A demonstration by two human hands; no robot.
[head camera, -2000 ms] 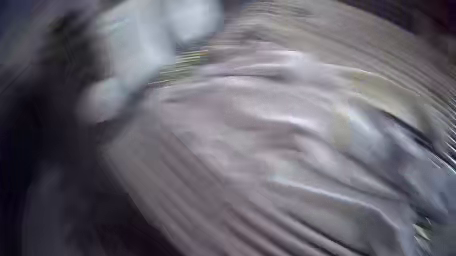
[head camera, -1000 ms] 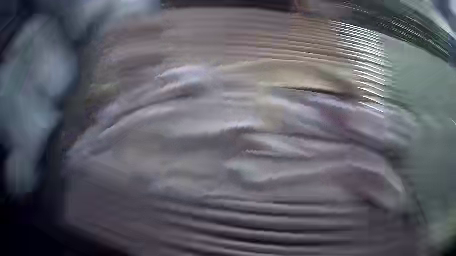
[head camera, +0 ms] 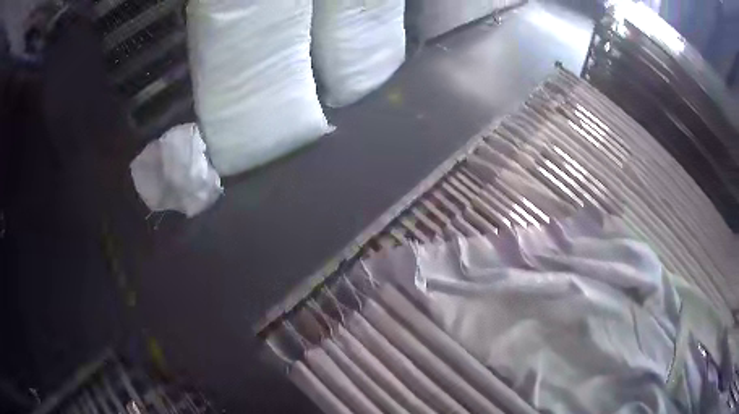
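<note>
No hand shows in the picture. A large crumpled whitish-lilac cloth (head camera: 559,299) lies over the tubes at the lower right. Tubes in pale, tight sleeving (head camera: 405,348) run side by side at the bottom, with gathered, frayed ends at their upper left. Farther up, the row of tubes (head camera: 559,174) shows shiny bright highlights. The tube ends line up along a diagonal edge.
Large white sacks (head camera: 251,89) stand at the top, beyond a dark grey floor (head camera: 316,210). A small round white bundle (head camera: 177,171) lies beside them. Another shiny tube stack (head camera: 672,73) is at the upper right. More tubes (head camera: 113,388) show at the lower left.
The view has turned and sharpened; floor, sacks and bundle now show clearly at the upper left. The crumpled cloth now sits lower right in the picture.
</note>
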